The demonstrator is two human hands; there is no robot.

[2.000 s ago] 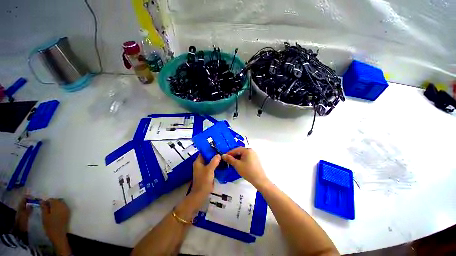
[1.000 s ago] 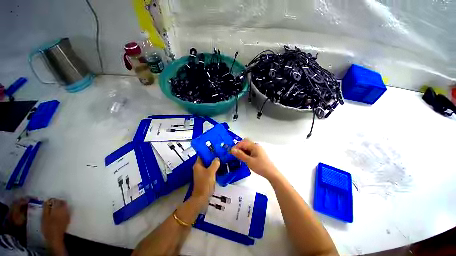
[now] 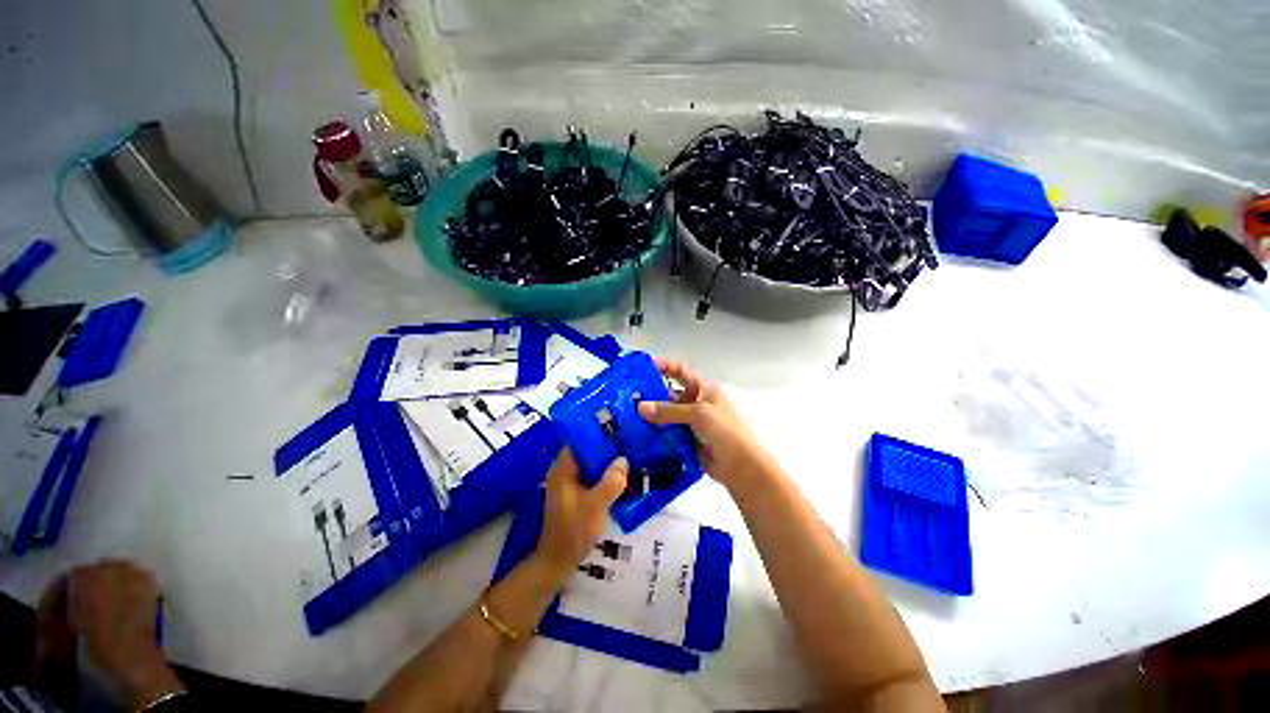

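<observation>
A blue blister tray (image 3: 588,435) is held between both hands above the printed cartons. A black USB cable (image 3: 655,474) lies in it, coil at the near end and plugs in the recesses at the far end. My left hand (image 3: 574,508) grips the tray's near left side, thumb on top. My right hand (image 3: 703,418) holds its far right side, thumb or finger on the plug area; other fingers are partly hidden behind the tray. Flat printed retail boxes (image 3: 467,365) with blue edges lie below and left of the hands, overlapping.
A teal basin (image 3: 543,295) and a grey basin (image 3: 780,288) heaped with cables stand at the back. A tray stack (image 3: 993,209) is by the wall. Another blue tray (image 3: 915,515) lies right, beside clear film. A kettle (image 3: 153,195) and bottle (image 3: 358,181) stand back left. Another person's hands (image 3: 112,620) are lower left.
My right hand has moved from working at the plugs to gripping the tray's right side. The tray is turned slightly. The view has shifted a little.
</observation>
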